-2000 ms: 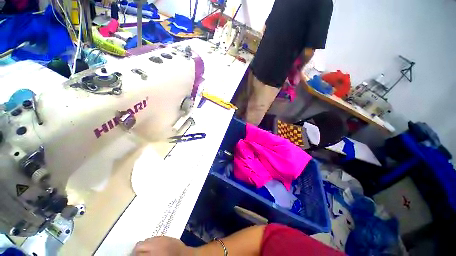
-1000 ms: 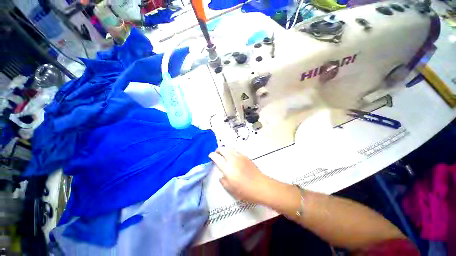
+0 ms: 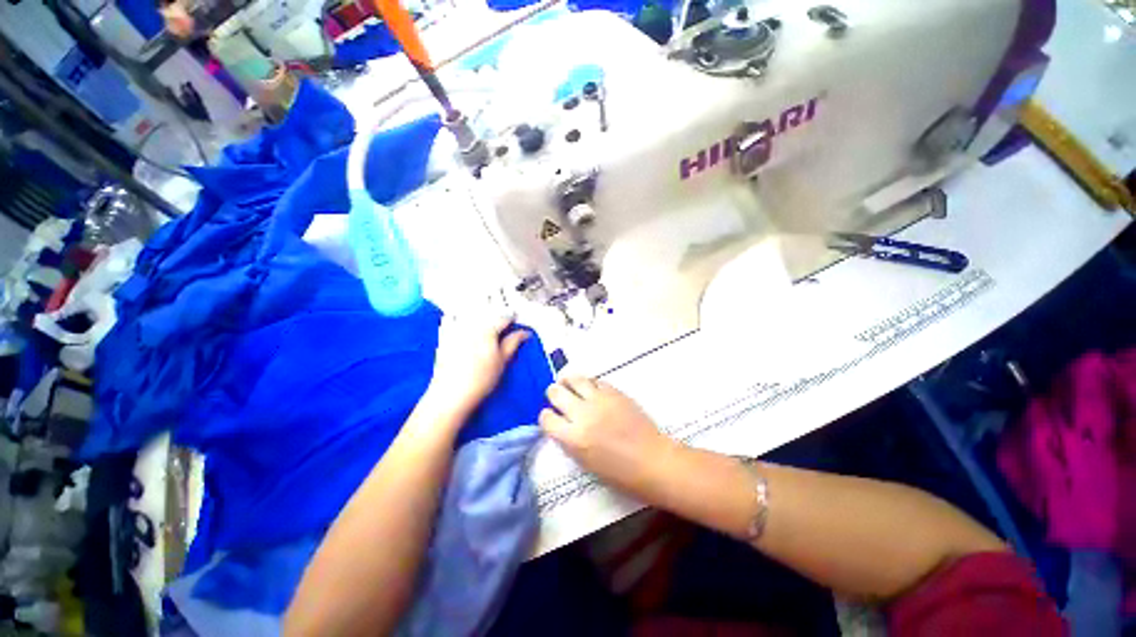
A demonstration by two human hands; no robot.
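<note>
Royal blue fabric (image 3: 324,386) lies crumpled left of the needle, with a pale grey-blue cloth (image 3: 488,498) along its front edge. My left hand (image 3: 473,355) is on the blue fabric close to the presser foot (image 3: 567,305), thumb and fingers at the cloth. My right hand (image 3: 601,429) pinches the fabric's right edge with its fingertips, just in front of the needle area. A small dark piece shows at the cloth edge between the hands. The white sewing machine head (image 3: 747,162) stands behind. The needle itself is too small to make out.
A light-blue lamp (image 3: 384,255) hangs over the fabric left of the needle. Dark thread snips (image 3: 899,251) lie right on the table by the machine base. A yellow ruler (image 3: 1071,156) lies at the table's right end. Pink cloth (image 3: 1078,454) is below right. An orange-handled tool (image 3: 405,35) stands upright.
My left hand has come into view onto the blue fabric. The fabric's right edge now lies between both hands. Over the last two seconds the view swung left from the crate to the needle area.
</note>
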